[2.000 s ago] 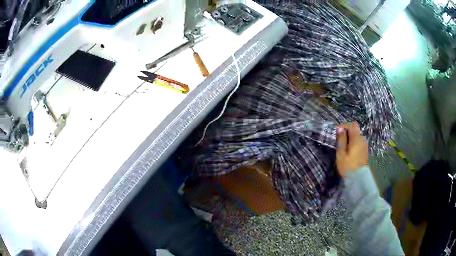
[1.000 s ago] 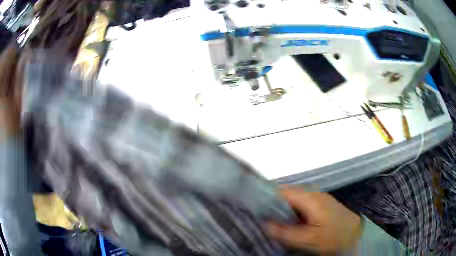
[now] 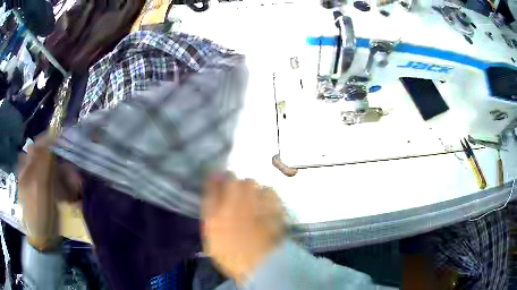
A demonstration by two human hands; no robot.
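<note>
A plaid garment piece [image 3: 164,119] is stretched between my hands over the left part of the white table; its near part is blurred and its far part lies bunched on the table. My left hand [image 3: 42,190] holds its left near edge. My right hand [image 3: 241,218], blurred by motion, holds its right near corner. Dark cloth [image 3: 133,232] hangs below the near edge; I cannot tell whether it is joined to the plaid. The sewing machine's needle area [image 3: 346,90] is right of the cloth, apart from it.
The white table [image 3: 351,192] has a grey ribbed front edge. A black pad [image 3: 424,98], snips [image 3: 474,164] and an orange-brown handle [image 3: 500,171] lie at the right. Plaid pieces [image 3: 482,249] hang at the lower right. Dark cloth [image 3: 90,28] is piled at the upper left.
The view has turned from the right-hand plaid heap to the machine and the table's left. The plaid piece, hanging blurred in front a second ago, is now spread over the table's left, held by both hands.
</note>
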